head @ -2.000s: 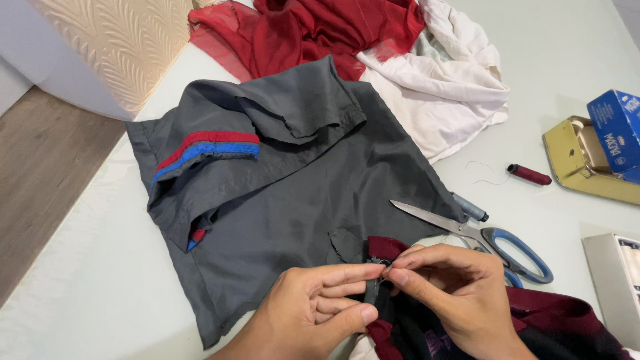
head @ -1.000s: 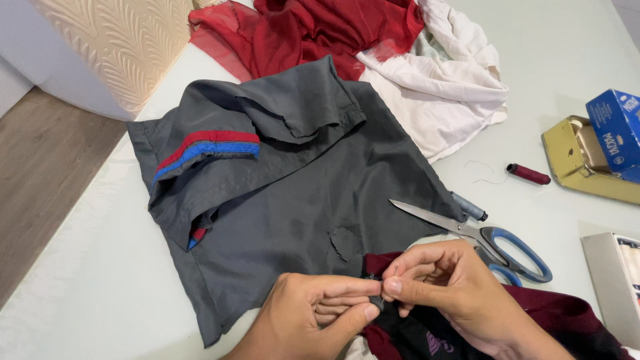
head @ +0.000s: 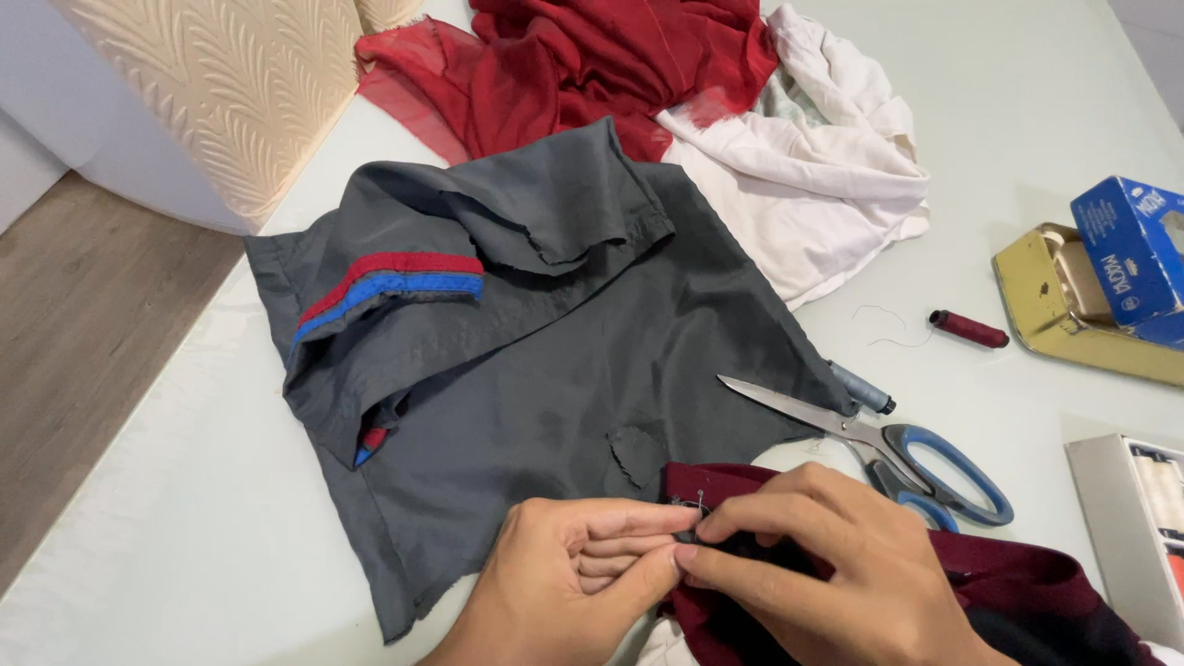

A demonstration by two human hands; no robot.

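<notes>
My left hand (head: 587, 578) and my right hand (head: 832, 564) meet at the bottom centre, fingertips pinching the edge of a maroon and black garment (head: 1027, 573). Pins (head: 701, 499) show just above the fingertips; whether a needle is held is hidden. Beyond my hands lies a dark grey fabric piece (head: 555, 398) with a red and blue stripe and a small loose-edged patch (head: 638, 455). Scissors (head: 860, 435) with blue handles rest, blades parted, right of the grey fabric, beside a grey-blue thread spool (head: 862, 388). A maroon thread spool (head: 969, 329) lies farther right with a loose thread end.
Red sheer fabric (head: 573, 74) and white cloth (head: 805, 185) lie bunched at the back. To the right are a yellow tin (head: 1045, 314) holding a blue box (head: 1133, 254), and a white box of thread spools (head: 1110, 518). The table edge (head: 139, 407) runs down the left.
The fingers of both hands have shifted slightly at the garment's edge. Pins now show above the fingertips. The scissors, spools and grey fabric have stayed in place.
</notes>
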